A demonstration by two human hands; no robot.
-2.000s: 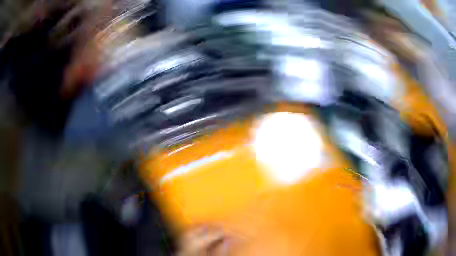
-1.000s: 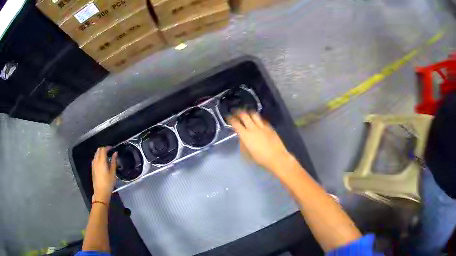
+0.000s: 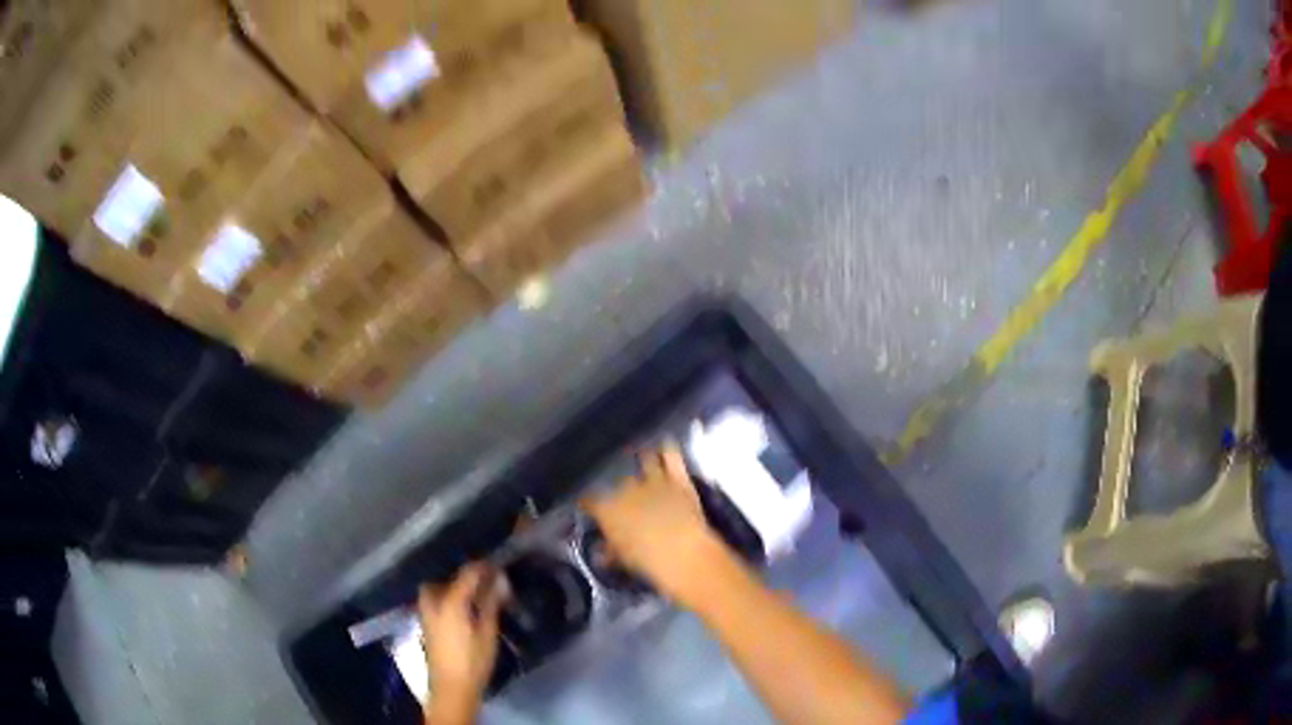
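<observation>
A deep black tote point(image 3: 918, 535) stands on the floor. In it lies a clear blister tray point(image 3: 380, 623) with round black modules point(image 3: 550, 606), partly covered by my hands. My left hand point(image 3: 461, 626) is bent over the tray's left part, beside a module. My right hand point(image 3: 655, 517) lies over the tray further right, fingers near its far edge. Both hands are blurred, and their grip cannot be made out. A white piece point(image 3: 754, 475) lies at the tote's right end, and another white patch point(image 3: 411, 663) shows beside my left hand.
Stacked cartons point(image 3: 312, 241) stand beyond the tote at upper left. Dark containers point(image 3: 142, 411) are at left. A beige stool point(image 3: 1119, 453) and a red plastic object point(image 3: 1247, 191) stand at right. A yellow line point(image 3: 1056, 290) crosses the grey floor.
The view has shifted, so the tote sits lower. My hands are closer together, and my right hand is off the rightmost module's place. White pieces now show in the tote.
</observation>
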